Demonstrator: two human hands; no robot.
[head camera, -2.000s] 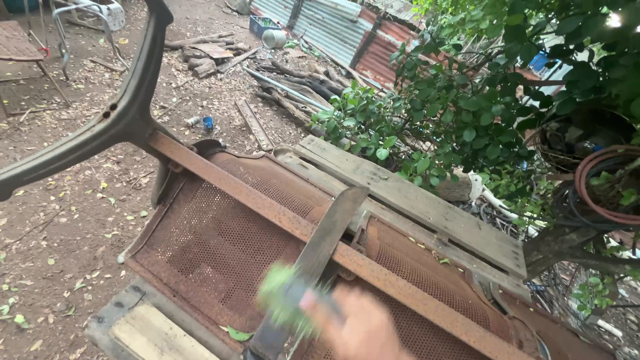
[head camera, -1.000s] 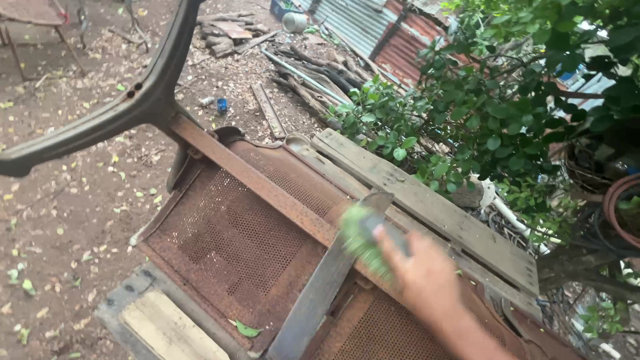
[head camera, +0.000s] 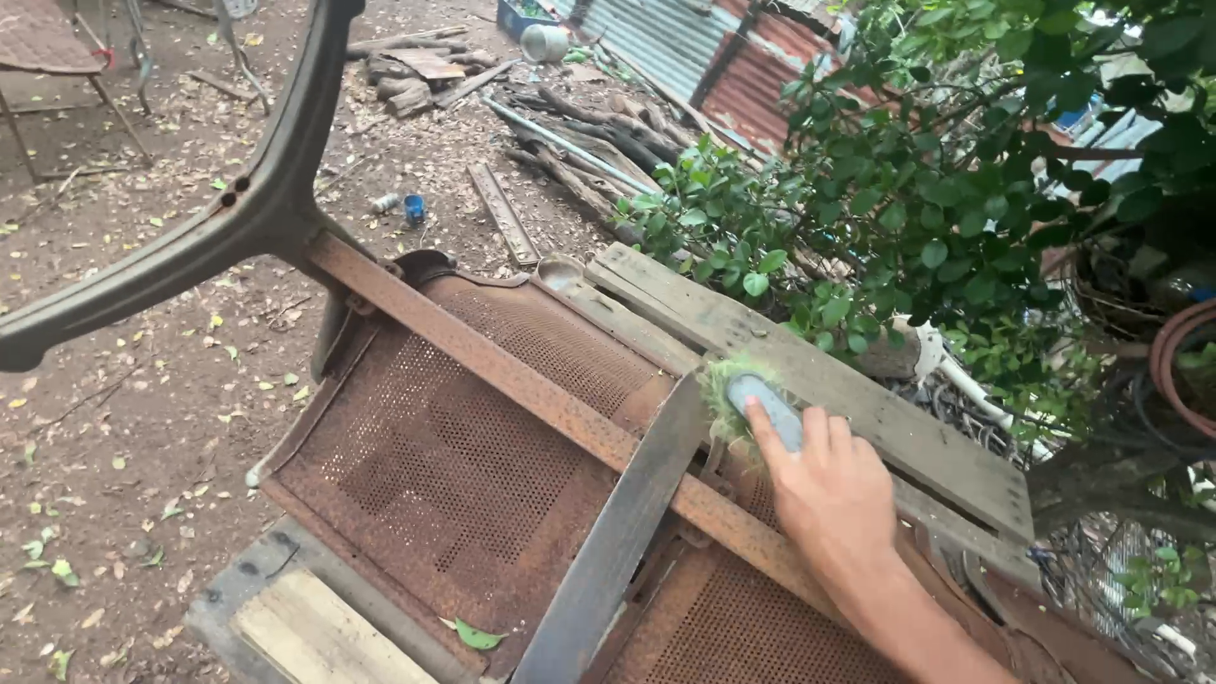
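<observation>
My right hand (head camera: 831, 475) grips a scrub brush (head camera: 765, 408) with a grey back and green bristles. The brush is at the upper end of a flat grey metal strip (head camera: 617, 532), which crosses a rusty metal bar (head camera: 532, 408). Beneath them lie rusty perforated metal seat panels (head camera: 456, 446), joined to a curved metal leg frame (head camera: 256, 218) at the upper left. A green leaf (head camera: 478, 636) rests on the near panel. My left hand is out of view.
Weathered wooden planks (head camera: 817, 380) support the panels, with a paler board (head camera: 323, 632) at the lower left. A leafy bush (head camera: 855, 209) borders the right side. Beyond are branches (head camera: 608, 133), corrugated metal sheets (head camera: 665, 47), a blue cup (head camera: 414, 209) and a chair (head camera: 47, 47) on leaf-strewn soil.
The brush in my right hand has moved along the grey strip, from its lower part two seconds ago to its upper end.
</observation>
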